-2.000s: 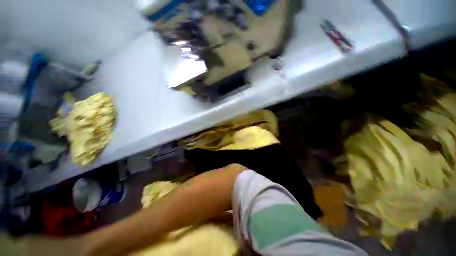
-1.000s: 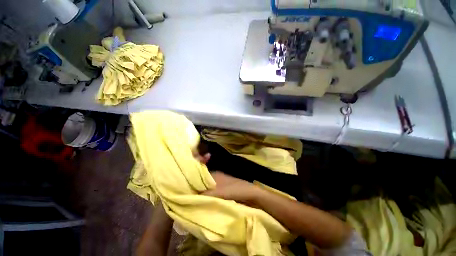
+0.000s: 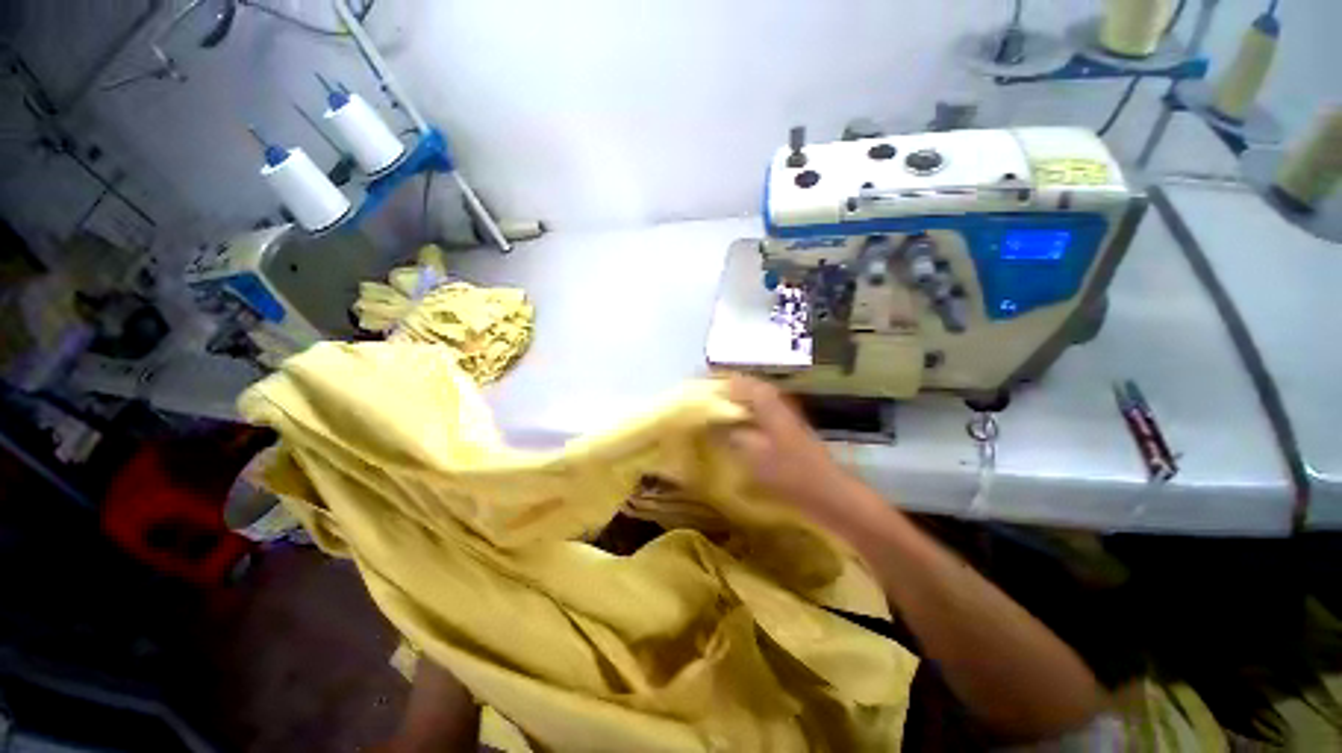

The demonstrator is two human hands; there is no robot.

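A large yellow fabric bundle [image 3: 486,544] hangs in front of the table edge and overlaps it at the left. My right hand [image 3: 758,441] grips its upper right part, near the front of the overlock machine. My left forearm shows at the bottom left, but my left hand is hidden under the fabric. The white and blue overlock machine [image 3: 942,265] has a lit blue screen. Its bright metal cloth plate [image 3: 754,316] is at its left, with no fabric on the visible part.
A gathered yellow bundle [image 3: 471,327] lies on the table at left, beside a neighbouring machine [image 3: 302,280] with white thread cones [image 3: 305,188]. Red and dark snips [image 3: 1147,433] lie right of the overlock. Yellow heaps [image 3: 1177,721] are below the table at right.
The view has tilted up and shows the thread stands. The yellow fabric is raised and spread wider. My right hand has moved up and right with its part of the fabric.
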